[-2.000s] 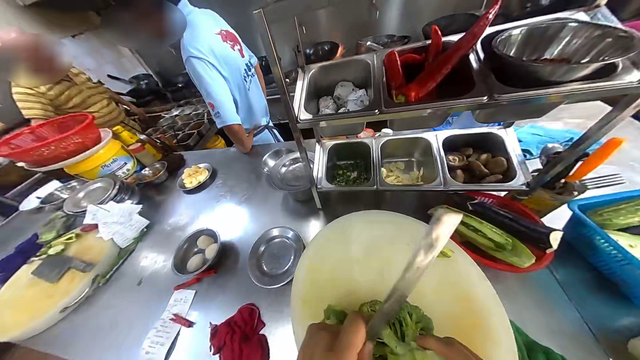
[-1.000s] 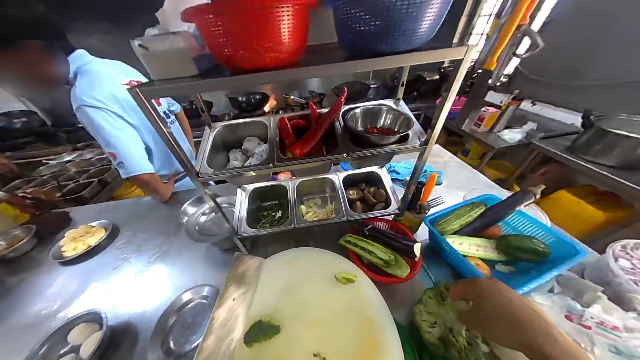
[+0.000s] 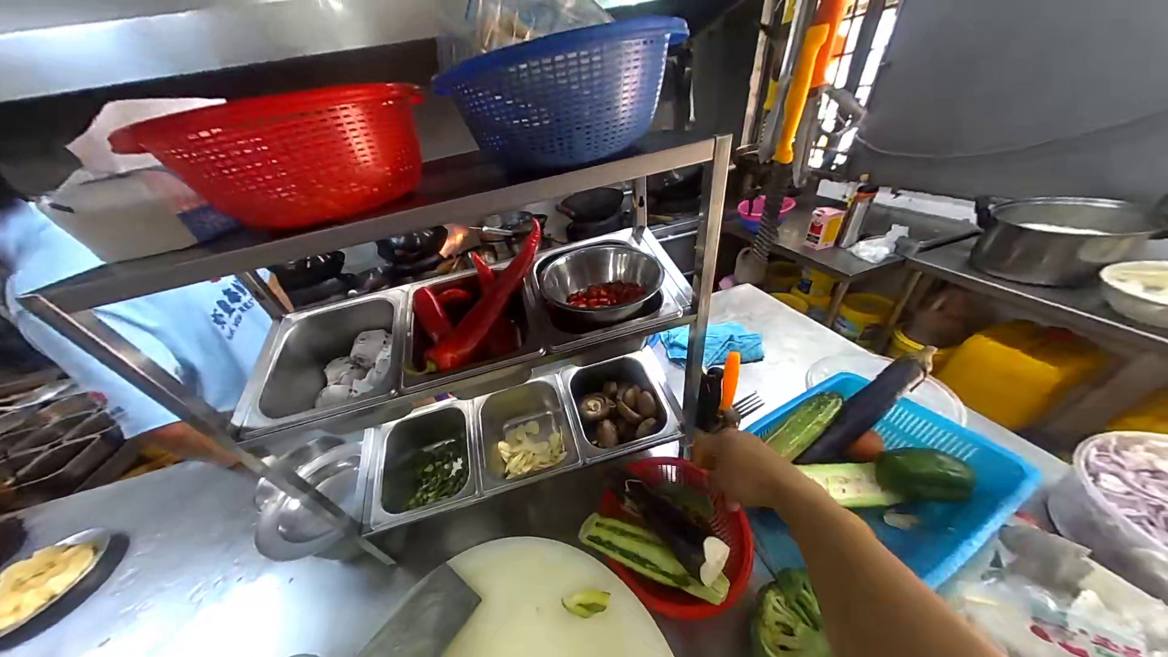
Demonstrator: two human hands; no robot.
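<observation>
My right hand reaches in from the lower right, above the back edge of a red plastic basket. Its fingers are at a cluster of utensils with an orange handle and a fork; whether they grip one is hidden. The basket holds an eggplant and a cut green vegetable. A cleaver's blade lies over the left part of the round cutting board, where a small green piece sits. My left hand is out of view. Broccoli is at the bottom, right of the basket.
A metal rack stands ahead, with steel pans of chilies, mushrooms and garlic. A blue basket of vegetables is at right. A plate is at left. Behind the rack is a person in light blue.
My right hand has moved from the broccoli to the utensils behind the red basket. Two seconds ago both hands were at the broccoli on the board. The view has swung right.
</observation>
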